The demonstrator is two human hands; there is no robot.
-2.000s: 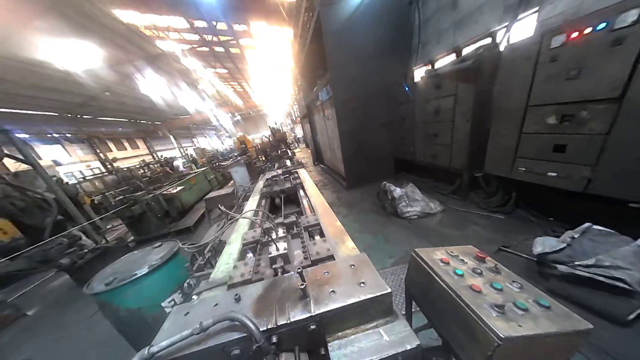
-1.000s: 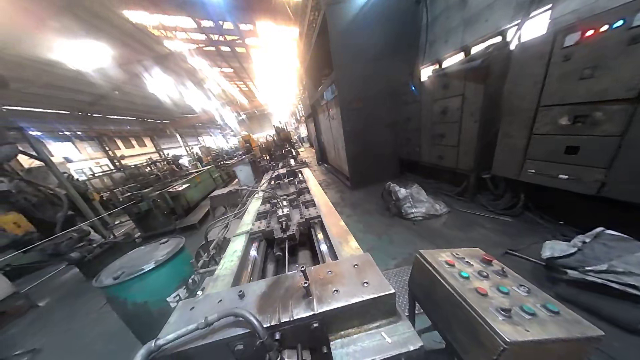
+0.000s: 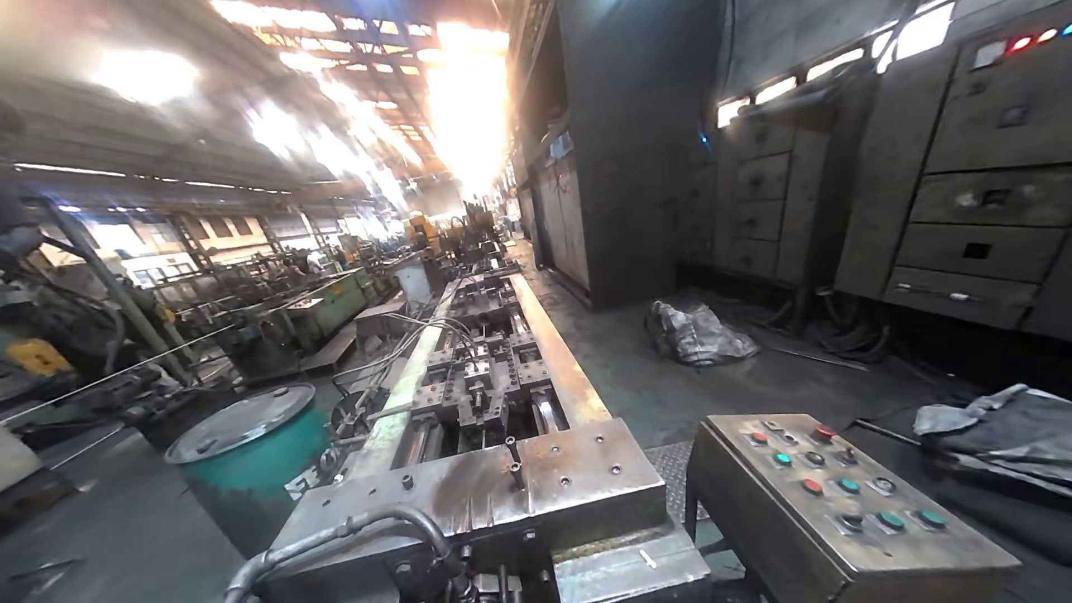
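Observation:
Neither of my hands shows in the head view. Straight ahead runs a long metal machine bed with two rails [image 3: 559, 347]. Its carriage of steel blocks and fittings [image 3: 486, 385] sits between the rails, with thin cables [image 3: 410, 335] looping over the left side. A thick steel end plate [image 3: 469, 486] with upright bolts closes the near end. A bent hose [image 3: 352, 528] curves in front of that plate. To the right stands a metal control box [image 3: 837, 486] with red and green push buttons and several switches.
A teal drum [image 3: 260, 469] stands left of the bed. Right of it on the floor lie a crumpled plastic sack [image 3: 699, 333], a metal rod [image 3: 819, 359] and grey sheeting [image 3: 1005, 435]. Tall electrical cabinets [image 3: 963, 201] line the right side. Green machinery [image 3: 335, 306] stands farther left.
The carriage between the rails moved away from the near end plate between the first and second frames, then back nearer to it now.

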